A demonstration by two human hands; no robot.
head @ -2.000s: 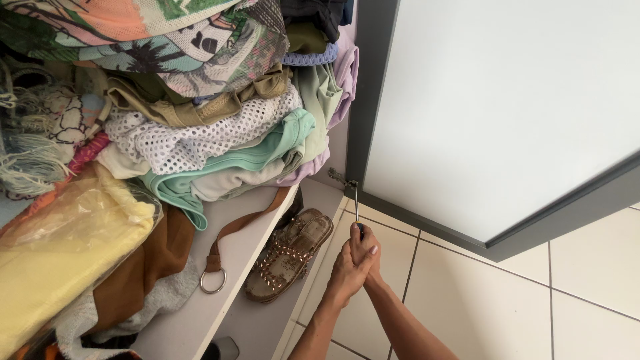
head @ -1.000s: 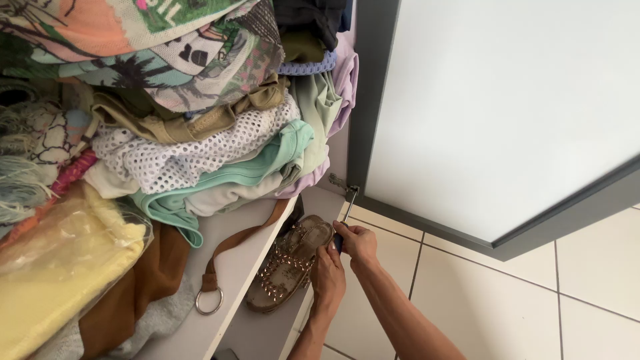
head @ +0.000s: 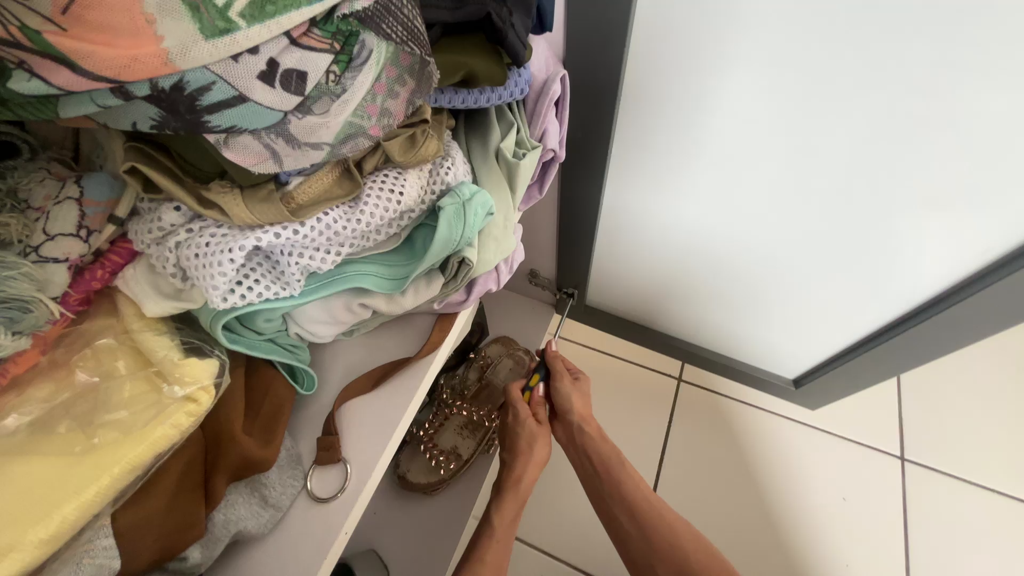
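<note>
Both my hands are on a screwdriver (head: 538, 379) with a dark and yellow handle. My left hand (head: 524, 428) grips the lower end of the handle, and my right hand (head: 570, 394) closes round its upper part, near the shaft. The metal shaft slants up to a cabinet hinge (head: 566, 296) at the bottom corner of the grey-framed door (head: 688, 340), where its tip meets the hinge. The hinge's arm and plate (head: 541, 279) show on the cabinet's side wall. Whether the tip sits in a screw cannot be told.
Folded clothes (head: 320, 256) are piled on the shelf (head: 384, 400), left of my hands. A brown strap with a metal ring (head: 328, 480) hangs over the shelf. Below it lie embellished sandals (head: 456, 424). The frosted door panel (head: 800, 160) stands at the right, over floor tiles (head: 768, 464).
Two seconds ago my hands were clasped together on the screwdriver; now they hold it side by side, my left hand lower on the handle. The shaft has stayed at the hinge.
</note>
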